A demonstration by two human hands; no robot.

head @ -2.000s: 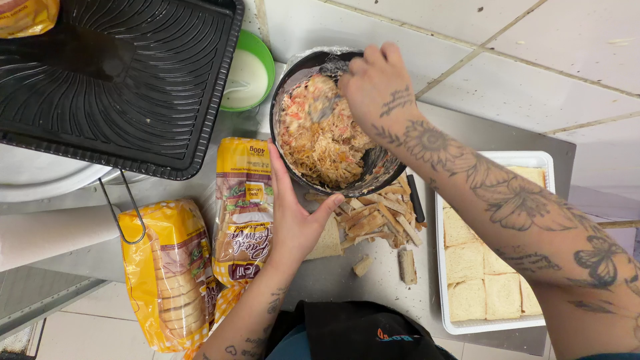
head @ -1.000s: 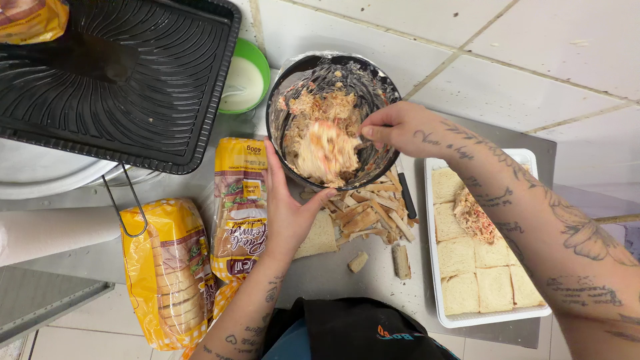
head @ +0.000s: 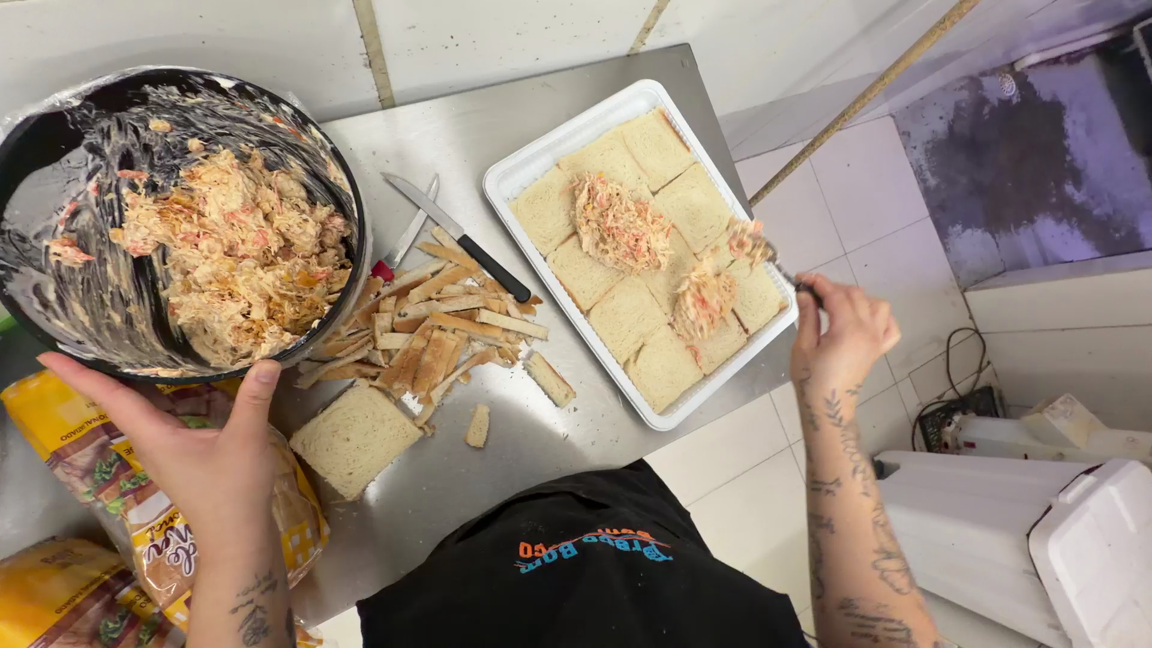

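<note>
My left hand (head: 193, 441) grips the near rim of a black bowl (head: 81, 270) that holds a shredded, creamy filling (head: 247, 261). At the right, my right hand (head: 841, 328) holds a spoon (head: 783, 270) by its dark handle, with filling on its head, over the right edge of a white tray (head: 643, 418). Crustless bread slices (head: 627, 317) line the tray. One large mound of filling (head: 621, 225) lies on them, and a smaller one (head: 705, 301) sits beside the spoon.
Cut bread crusts (head: 441, 346), a bread slice (head: 355, 438) and a black-handled knife (head: 490, 267) lie on the steel table (head: 513, 454) between bowl and tray. Another knife (head: 409, 234) lies under it. Bagged bread (head: 153, 486) is at the lower left. White bins (head: 981, 531) stand at the right.
My right hand has moved from the bowl to over the tray, with the spoon. A second, smaller mound of filling now lies on the bread. The view has shifted right.
</note>
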